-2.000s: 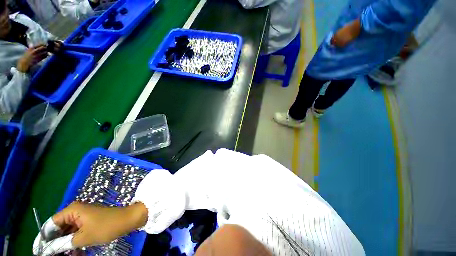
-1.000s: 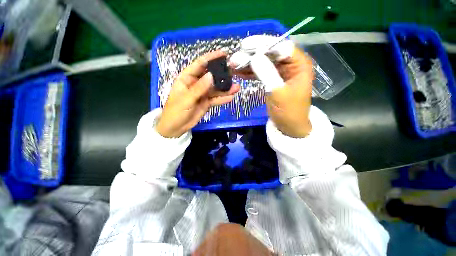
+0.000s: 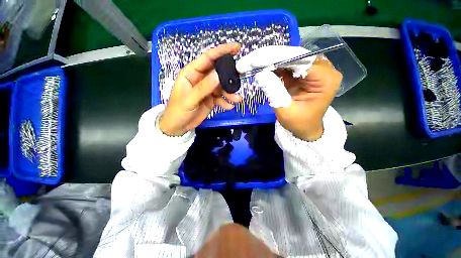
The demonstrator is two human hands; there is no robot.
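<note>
My left hand (image 3: pixel 194 90) holds an oblong matte black part (image 3: pixel 228 73) upright between thumb and fingers. My right hand (image 3: pixel 303 90), with white coverings on its fingers, grips a pen-like grey metal hand tool (image 3: pixel 323 50). The tool slants from upper right down to the black part, its tip at or near the part's right side; contact is hard to tell. Under the hands is the blue rod tray (image 3: pixel 222 20), full of silvery rods. Nearer my lap is the blue black-parts tray (image 3: pixel 230 184) with a dark jumble inside.
A clear plastic box (image 3: pixel 355 68) lies right of the rod tray. Another blue tray (image 3: pixel 419 108) with rods and black parts is at far right, one with rods (image 3: pixel 33 95) at left. A green belt (image 3: pixel 333 12) runs behind. A neighbour's grey-white clothing shows at lower left.
The view has swung from the right side to the trays in front. Since one second ago, the tool has tilted flatter, my right hand has shifted slightly right, and the black part has turned.
</note>
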